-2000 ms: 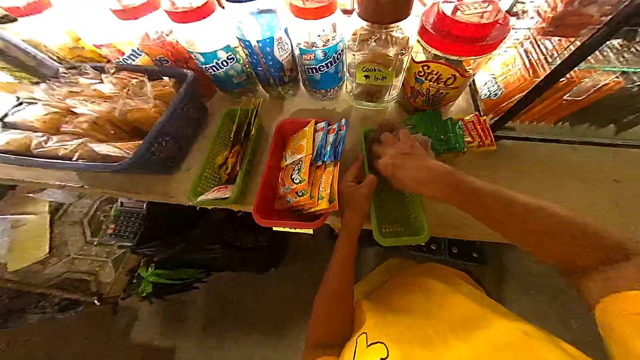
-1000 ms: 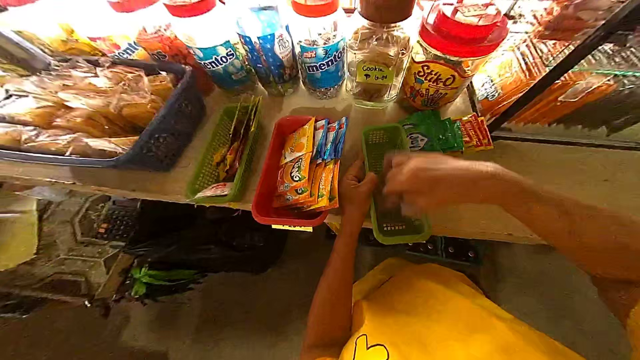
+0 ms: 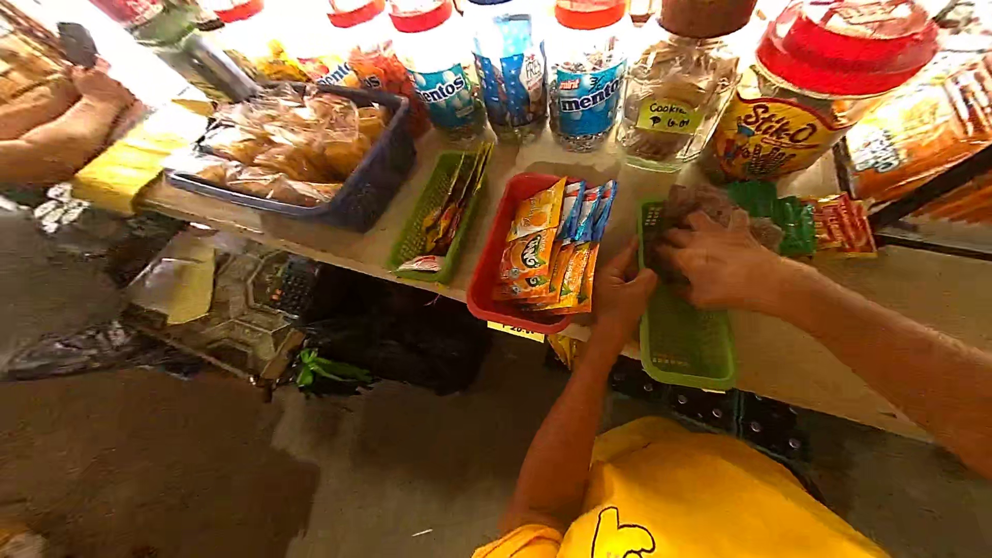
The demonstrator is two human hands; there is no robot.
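Observation:
My left hand (image 3: 625,291) grips the left rim of a green plastic basket (image 3: 688,341), its thumb over the edge. My right hand (image 3: 717,256) is over the basket's far half and presses on a crumpled brownish cloth (image 3: 701,203), which hangs over the right rim. Green sachets (image 3: 775,213) and red sachets (image 3: 841,225) lie just right of the cloth. Beside my left hand is a red basket (image 3: 482,291) with upright orange sachets (image 3: 531,256) and blue ones (image 3: 595,209). A narrower green basket (image 3: 411,240) further left holds a few dark sachets.
Jars line the back, among them a Mentos jar (image 3: 587,101), a cookie jar (image 3: 673,108) and a Stik-O jar (image 3: 783,132). A dark blue basket (image 3: 380,170) holds bagged snacks (image 3: 302,147). Another person's arms (image 3: 70,116) show at the far left. A calculator (image 3: 294,280) lies below the shelf edge.
My right hand has moved from the basket's middle back to its far part. The view has turned left, and another person's arms now show there.

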